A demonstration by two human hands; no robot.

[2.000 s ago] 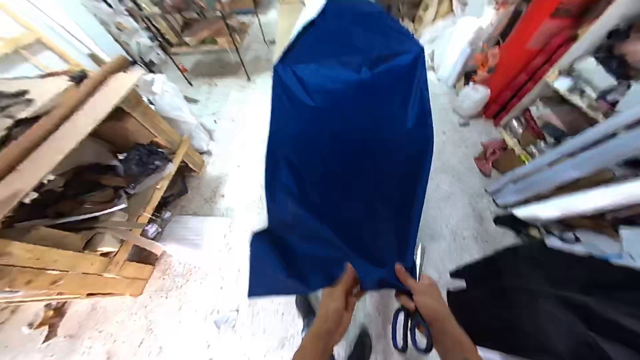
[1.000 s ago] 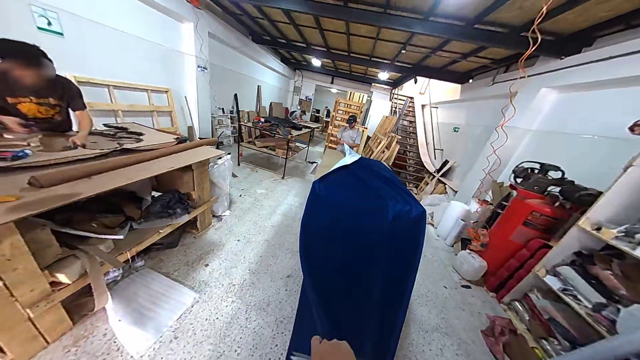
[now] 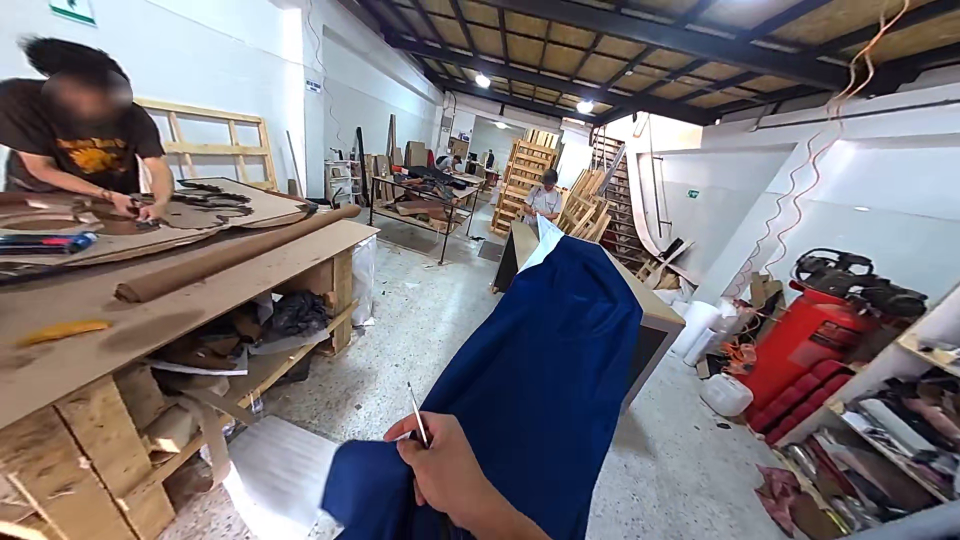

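My right hand (image 3: pixel 442 465) is at the lower middle, its fingers closed on the edge of a long dark blue fabric (image 3: pixel 540 360). A slim metal blade (image 3: pixel 417 414), apparently that of the scissors, points up from the same fist; the handles are hidden. The fabric stretches forward, its far end over or in front of a tan-topped table (image 3: pixel 660 304). A white piece (image 3: pixel 543 246) shows at its far left edge. A folded part of the fabric hangs left of my hand. My left hand is not visible.
At left, a wooden workbench (image 3: pixel 285 262) bears a brown roll (image 3: pixel 232 255); a person (image 3: pixel 82 135) works behind it. Another person (image 3: pixel 544 199) is beyond the fabric. A red compressor tank (image 3: pixel 810 345), a white jug (image 3: pixel 726 395) and laden shelves (image 3: pixel 892 435) line the right.
The view has risen from the floor to the room. My left hand, seen on the fabric two seconds ago, has gone out of sight. The fabric now slants away to the right.
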